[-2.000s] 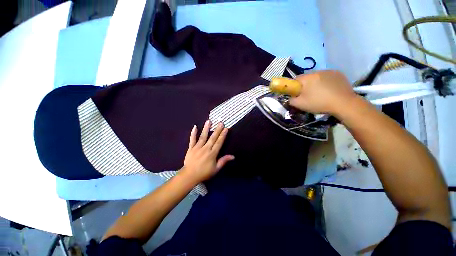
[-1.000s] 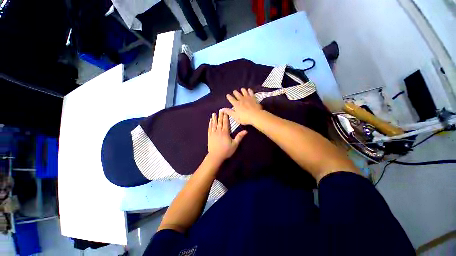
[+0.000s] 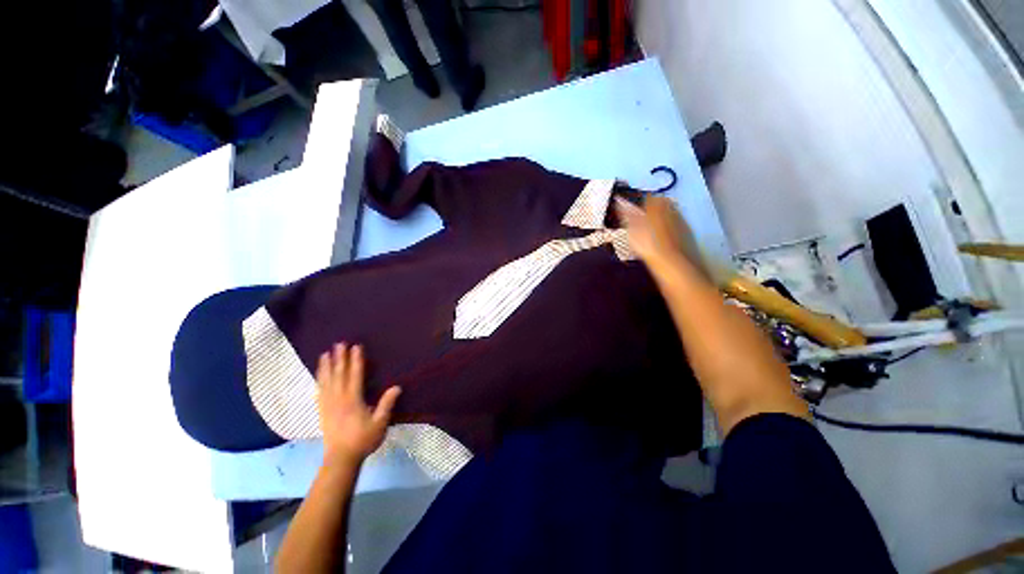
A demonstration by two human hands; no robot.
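Observation:
The dark maroon top (image 3: 416,303) lies spread on the light blue pressing table (image 3: 539,118). Its striped front placket (image 3: 517,283) lies flat with the pointed end showing. The striped hem (image 3: 281,376) lies partly over the navy pressing board (image 3: 208,370). My left hand (image 3: 350,409) rests flat, fingers apart, on the body beside the hem. My right hand (image 3: 651,230) is blurred at the collar (image 3: 590,205); whether it grips the fabric cannot be told. The hanger hook (image 3: 665,177) pokes out past the neck.
The steam iron (image 3: 786,325) stands at the right, partly behind my right forearm, with a black cord (image 3: 921,428). A white tabletop (image 3: 140,359) is at the left. A narrow white beam (image 3: 343,168) is on the far side. A person's legs (image 3: 427,51) show beyond the table.
The iron went from my right hand to its place at the right. My hands, then together on the placket, have parted: left towards the hem, right to the collar. The placket now lies uncovered.

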